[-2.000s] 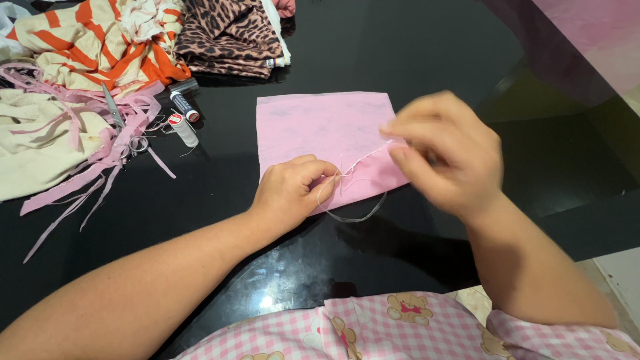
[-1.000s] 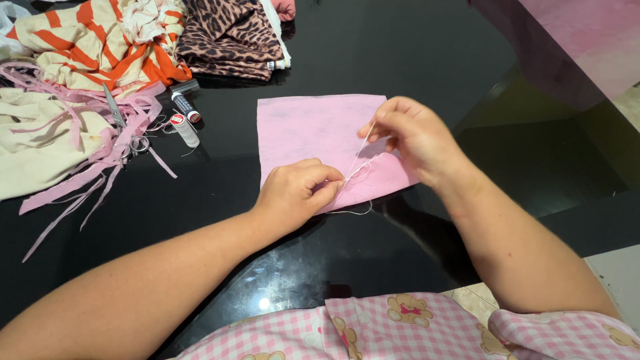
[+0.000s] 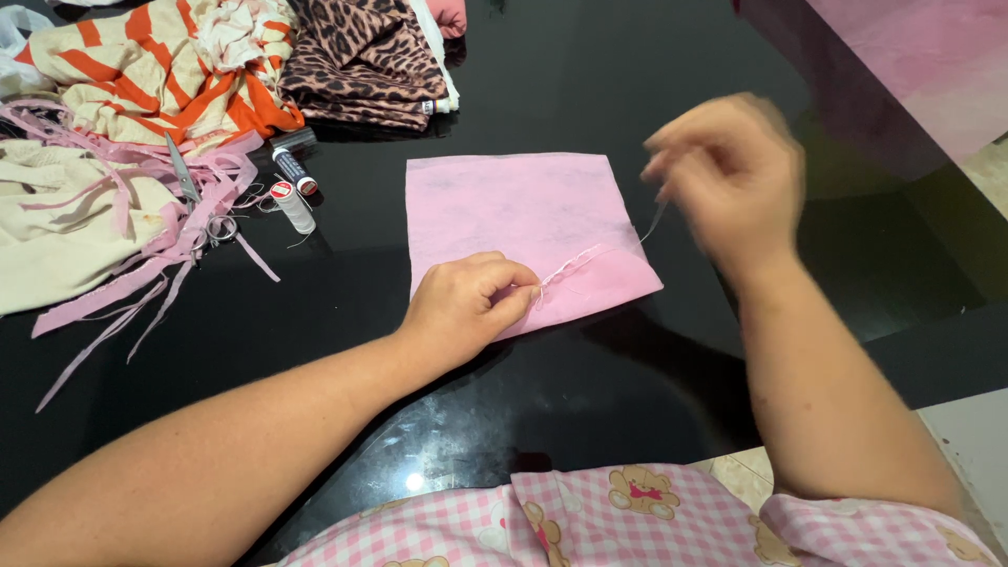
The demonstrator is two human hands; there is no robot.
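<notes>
A square of pink fabric (image 3: 512,205) lies on the glossy black table. My left hand (image 3: 476,303) pinches it near its lower edge, at one end of a gathered seam (image 3: 579,264) of white stitching. My right hand (image 3: 728,169), blurred, is raised beyond the fabric's right side, thumb and fingertips together on a white thread (image 3: 654,224) that runs down toward the fabric. Whether a needle is between those fingertips cannot be seen. Small loops of thread show beside my left fingertips.
Small scissors (image 3: 185,177) lie on pink fabric strips (image 3: 157,260) at left, near a white thread spool (image 3: 293,209) and a dark-labelled spool (image 3: 293,169). Behind are an orange-and-cream cloth (image 3: 150,71) and a folded leopard-print cloth (image 3: 366,63). Pink material (image 3: 929,63) is at the upper right.
My right hand has moved from above the fabric out to the right, drawing the thread with it. My left hand stays on the fabric's lower edge.
</notes>
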